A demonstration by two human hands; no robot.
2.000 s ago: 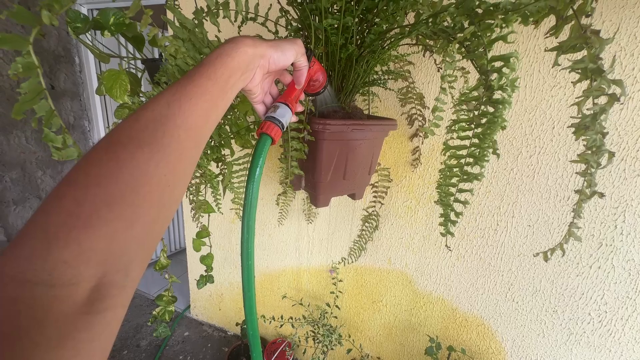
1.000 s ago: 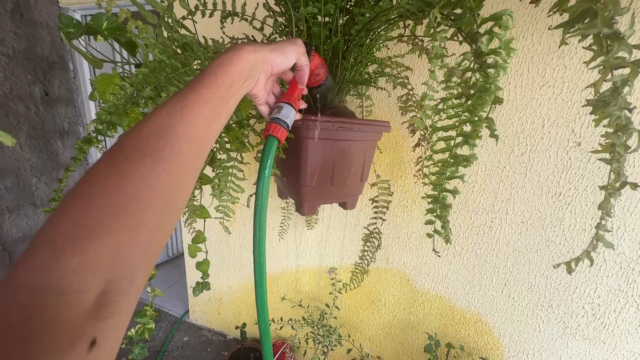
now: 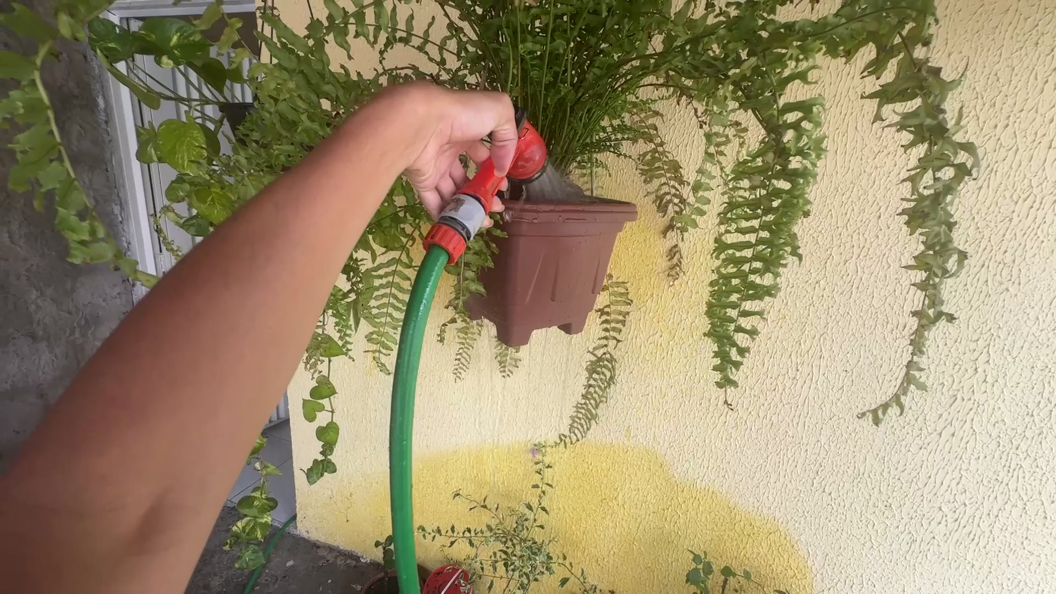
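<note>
My left hand is closed around the red handle of a hose spray nozzle. The nozzle head is tilted down at the left rim of a brown plastic planter, and water sprays from it into the pot. A fern grows from this planter, its long fronds hanging on both sides. Below my hand, a grey and red connector joins the nozzle to a green garden hose, which runs down out of the frame. My right hand is out of view.
Behind the planter is a textured yellow wall with wet-looking darker patches. Small plants and a red pot stand low by it. Trailing vines hang at the left, near a white door frame and a grey wall.
</note>
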